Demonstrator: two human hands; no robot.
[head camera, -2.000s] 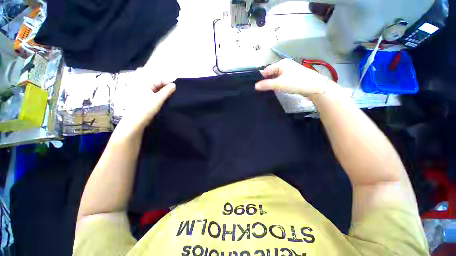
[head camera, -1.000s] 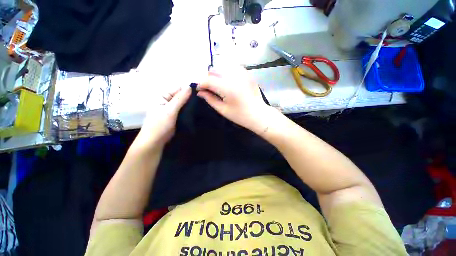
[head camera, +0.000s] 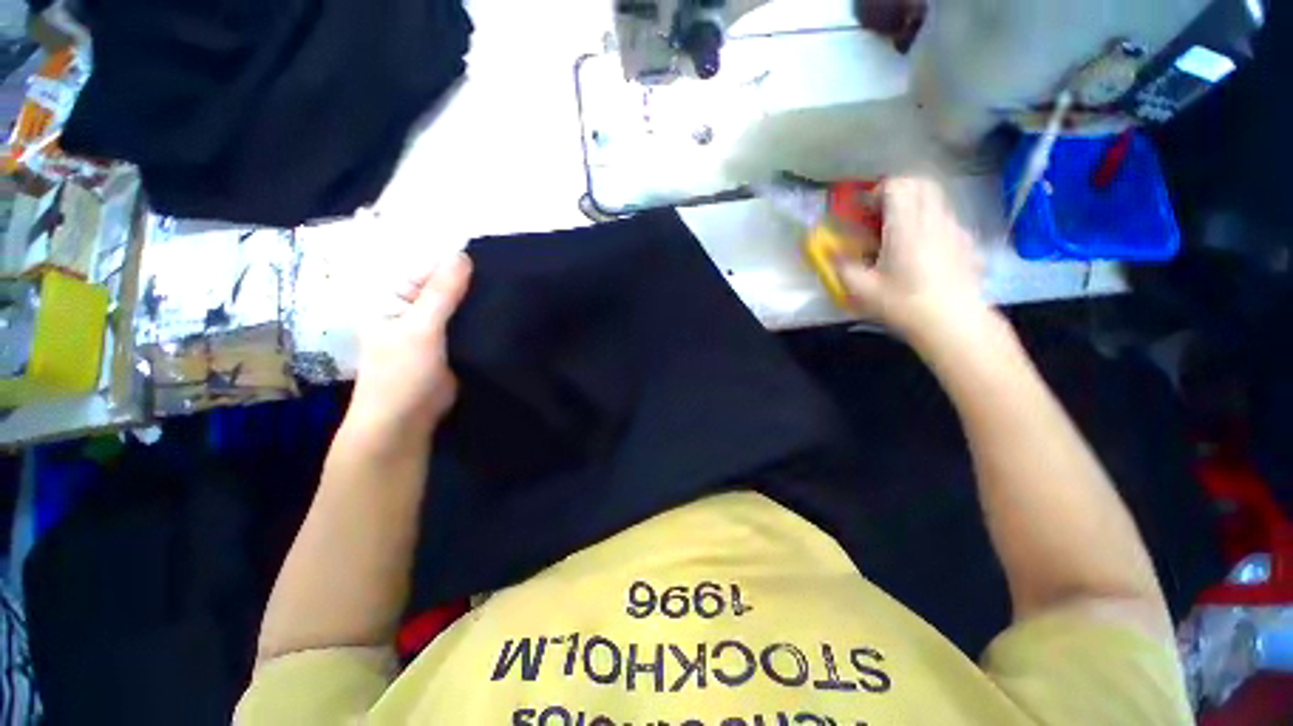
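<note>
A black garment piece (head camera: 610, 369) lies over my lap, with its far edge on the table's front edge. My left hand (head camera: 411, 333) grips its upper left corner between thumb and fingers. My right hand (head camera: 915, 255) is on the handles of the scissors (head camera: 825, 265) at the table's front, right of the garment. The red and yellow handles show at my fingers; the blades are blurred and point up and left. Whether the fingers are through the handle loops cannot be told.
The sewing machine's needle area (head camera: 681, 40) and bed plate (head camera: 638, 135) are beyond the garment. A black garment pile (head camera: 270, 99) lies at the upper left. A blue tray (head camera: 1092, 199) stands at the right. A yellow box (head camera: 68, 333) is at the far left.
My right hand has left the garment corner beside my left hand and moved right onto the scissors. The garment's far edge is spread out again. My left hand has moved a little left.
</note>
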